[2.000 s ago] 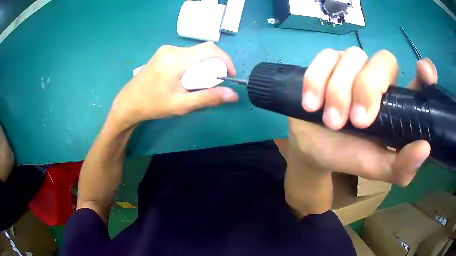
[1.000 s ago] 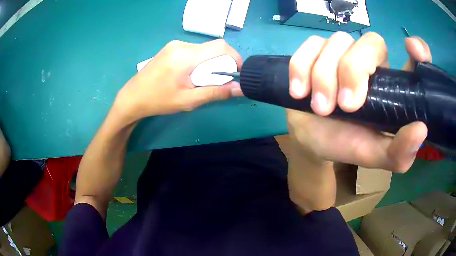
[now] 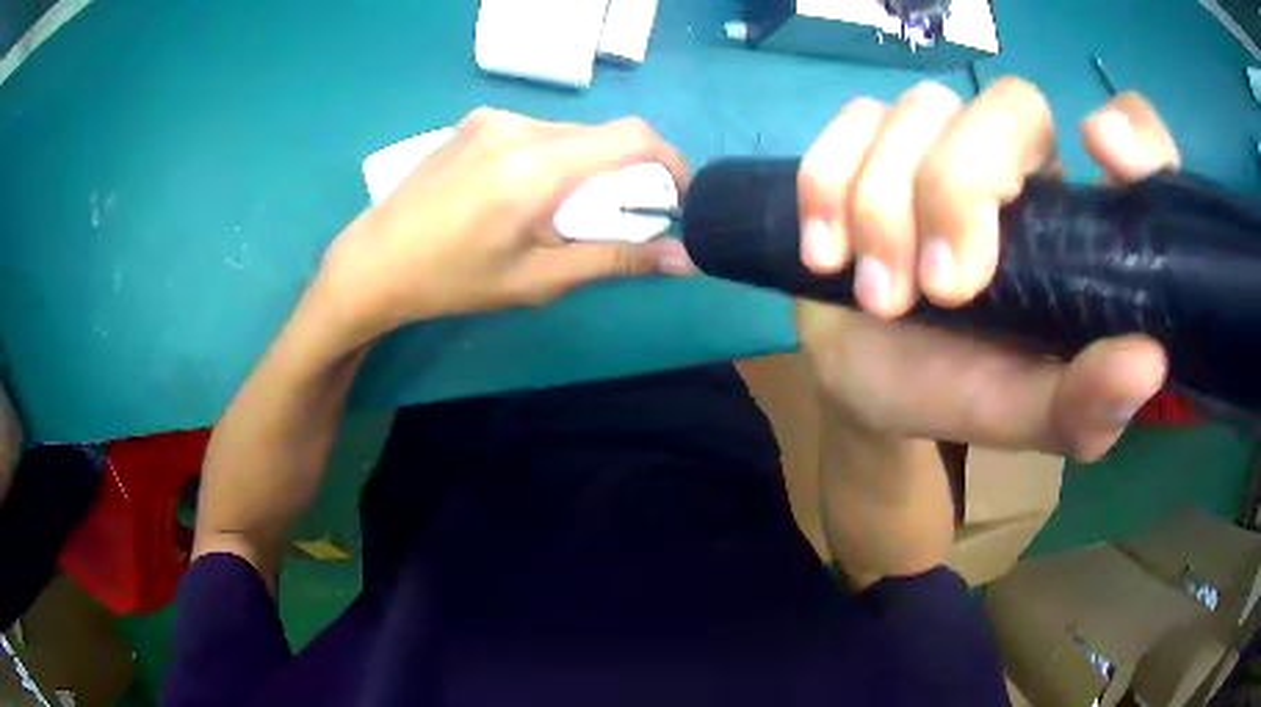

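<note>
My left hand is closed around a white handheld fan. Its oval handle end points right, toward the tool, and another white part of it shows at the left, behind my hand. My right hand grips a thick black electric screwdriver, held nearly level. The thin driver bit reaches the face of the handle end. My fingers hide the middle of the fan. Whether a screw is at the bit tip cannot be told.
More white fan parts lie on the green mat at the back. A screw feeder stands at the back right, with a thin dark tool to its right. Cardboard boxes and a red stool are below.
The fan and my left hand have moved slightly right. The bit went from the right part of the handle end to nearer its middle. More of the fan shows at the left.
</note>
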